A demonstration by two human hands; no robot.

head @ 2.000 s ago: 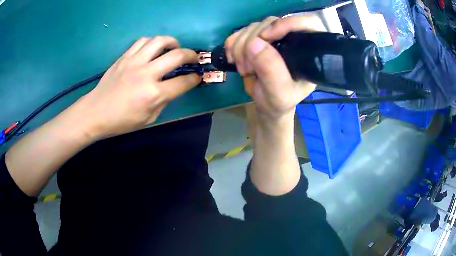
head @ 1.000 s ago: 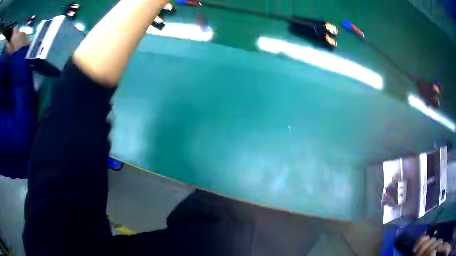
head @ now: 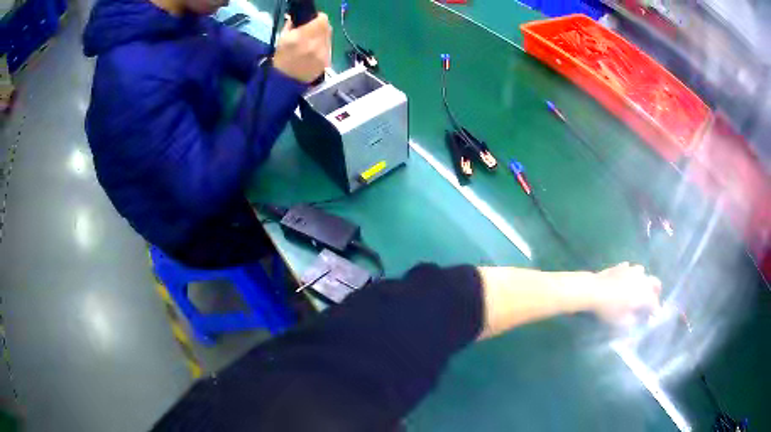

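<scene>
My left hand (head: 630,295), blurred, reaches out over the green mat at the right, bare below a black sleeve. Whether its fingers hold anything cannot be told. A cable assembly (head: 518,177) with a blue and red connector lies beyond my forearm, its black lead running towards my hand. Another assembly's black clamps with copper-coloured ends (head: 471,156) lie farther back, their lead reaching a blue connector. A third connector (head: 555,110) lies right of them, with blurred copper ends farther along. My right hand is out of view.
A grey-white screw feeder (head: 372,135) stands near a person in a blue jacket holding a dark tool. A black adapter (head: 319,228) and flat grey box (head: 338,277) lie by the bench edge. An orange-red tray (head: 621,72) is at the back right.
The view has swung left to the neighbouring worker and feeder. My left hand, beyond the top edge before, now shows at the right. The hand with the screwdriver has left view.
</scene>
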